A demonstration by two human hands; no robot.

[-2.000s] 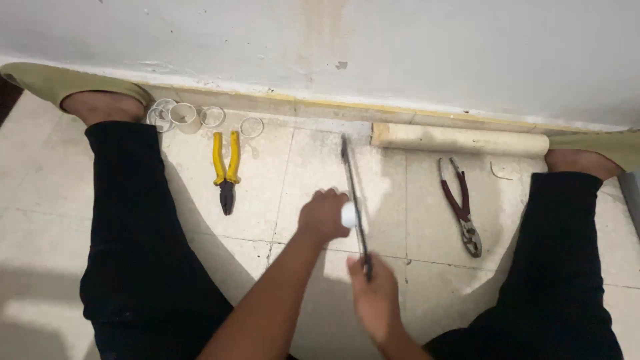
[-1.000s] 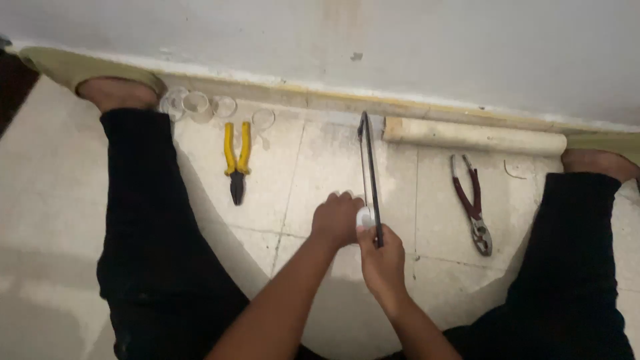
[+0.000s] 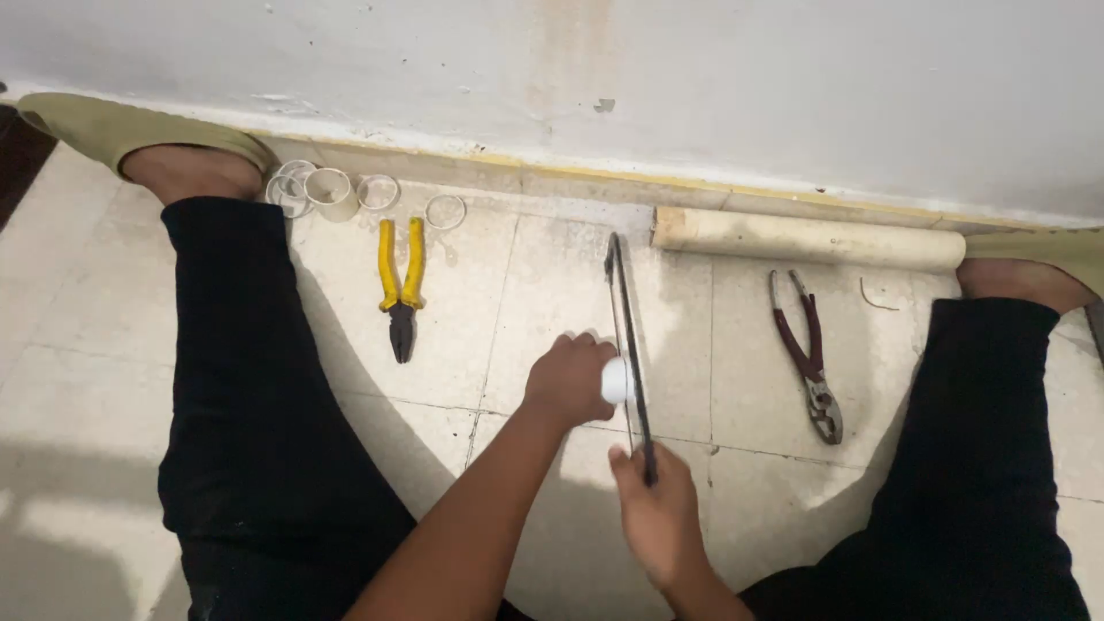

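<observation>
My left hand [image 3: 569,379] is closed around a short white cylindrical piece [image 3: 614,381], whose right end shows past my fingers. Just to the right, my right hand [image 3: 660,509] grips the near end of a black hacksaw [image 3: 632,345]. The saw points away from me toward the wall, and its thin blade passes across the end of the white piece. Whether the blade touches or cuts into it cannot be told. Most of the white piece is hidden by my left hand.
Yellow-handled combination pliers [image 3: 402,289] lie at left, dark-red-handled slip-joint pliers [image 3: 808,358] at right. A cream plastic pipe [image 3: 806,237] lies along the wall [image 3: 431,78]. Several cut rings [image 3: 445,212] and a short pipe piece [image 3: 331,195] lie near my left foot. A thin curved strip [image 3: 878,295] lies below the pipe.
My right hand and the hacksaw have moved back toward me from their place one second ago. My left hand still holds the white piece. The pliers have not moved on the floor.
</observation>
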